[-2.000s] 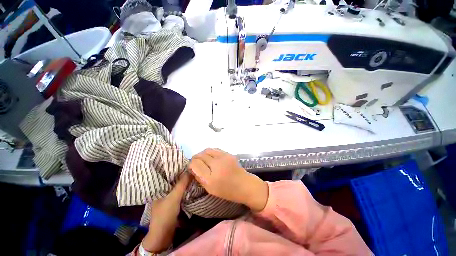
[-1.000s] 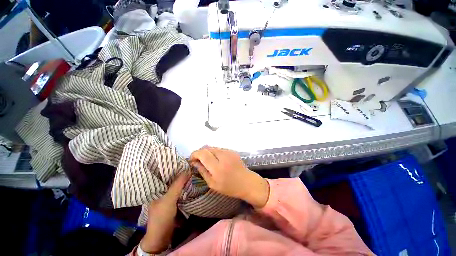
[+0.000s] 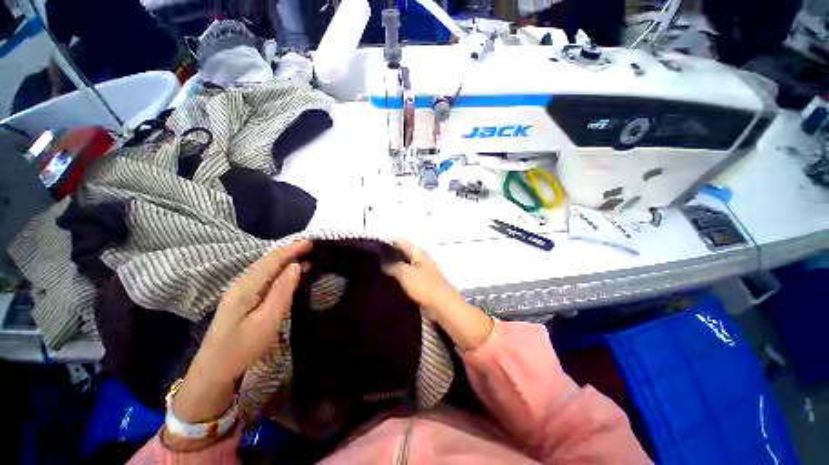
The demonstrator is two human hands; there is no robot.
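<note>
The striped garment (image 3: 182, 245) lies heaped on the table's left side and runs down to my lap. A dark fabric panel (image 3: 359, 322) is spread open between my hands, with striped cloth around its edges. My left hand (image 3: 250, 309) holds the left edge of the opened cloth. My right hand (image 3: 423, 280) holds its upper right edge. Both thumbs lie on the dark side.
The white JACK sewing machine (image 3: 495, 132) stands behind. Green and yellow scissor handles (image 3: 534, 190), black thread snips (image 3: 522, 234), a small metal piece (image 3: 469, 189) and white paper (image 3: 602, 229) lie before it. A blue cover (image 3: 700, 381) is at right, a red object (image 3: 74, 162) at left.
My hands were close together on bunched striped cloth. They have moved apart and the cloth is opened, showing the dark panel. The view has shifted, showing more of the background behind the machine.
</note>
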